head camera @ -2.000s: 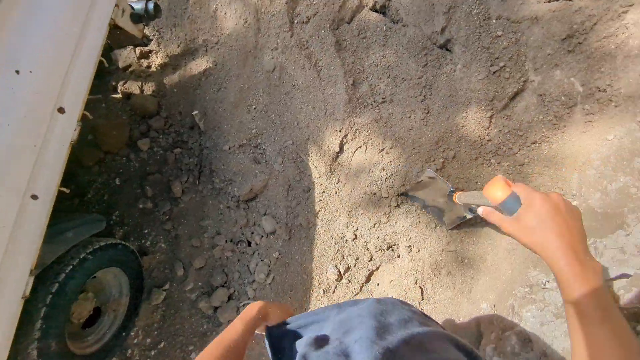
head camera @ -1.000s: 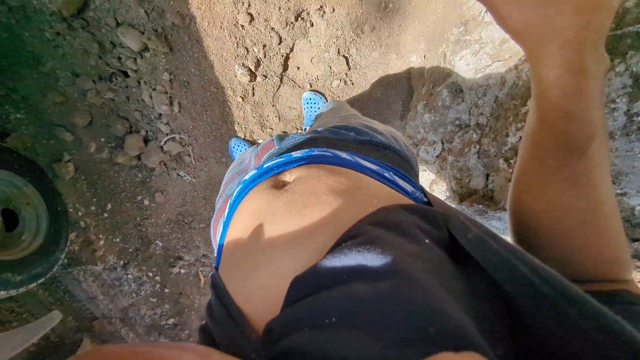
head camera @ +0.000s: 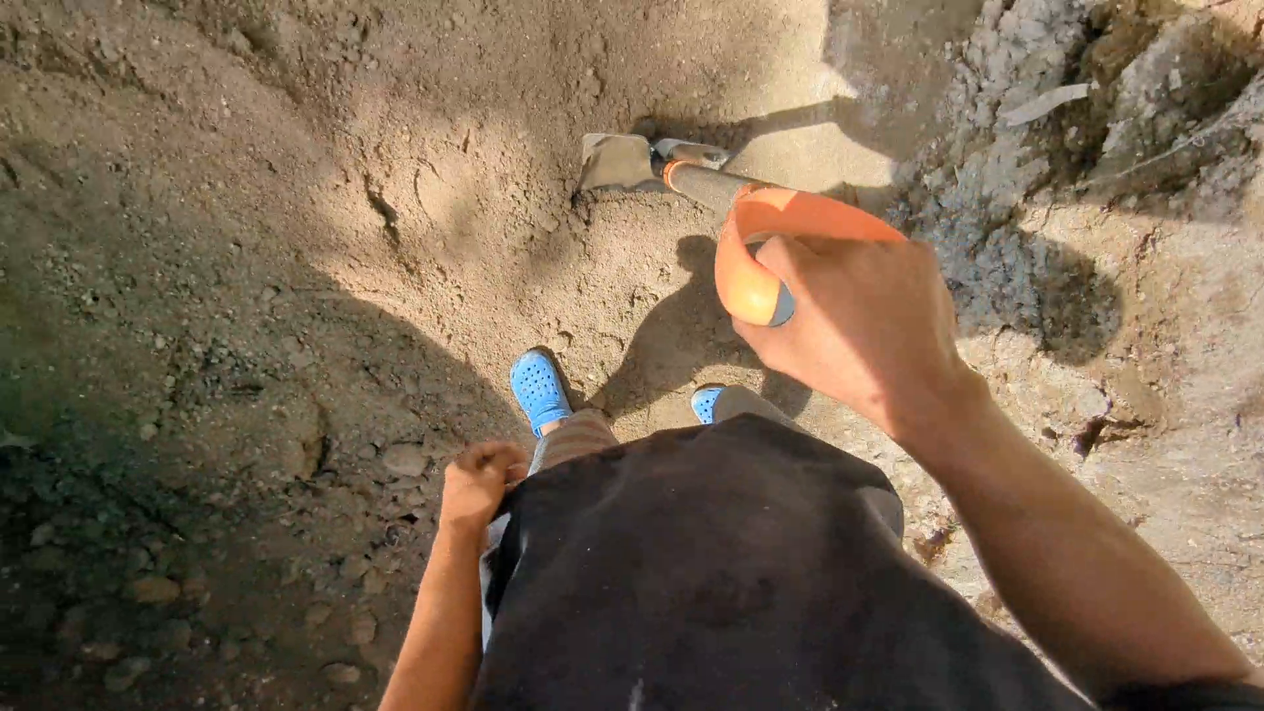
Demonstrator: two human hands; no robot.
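Observation:
My right hand (head camera: 859, 326) is closed around the orange and grey D-shaped grip of a shovel (head camera: 703, 185). The shovel's metal blade points to the left, at the sandy dirt ground (head camera: 474, 267) in front of me; whether its edge is in the dirt I cannot tell. My left hand (head camera: 484, 482) hangs at my left side near the hem of my black shirt, its fingers curled. No object shows in it, though part of the fingers is blurred.
My feet, in blue perforated clogs (head camera: 539, 391), stand on the dirt below the shovel. Rough, pale rock (head camera: 1017, 188) lies at the right, with a cracked surface below it. Loose stones (head camera: 156, 590) are scattered in the shade at the lower left.
The view has swung; the wheel seen at the left in both earlier frames is out of view. The shovel, out of view one second ago, shows again in my right hand.

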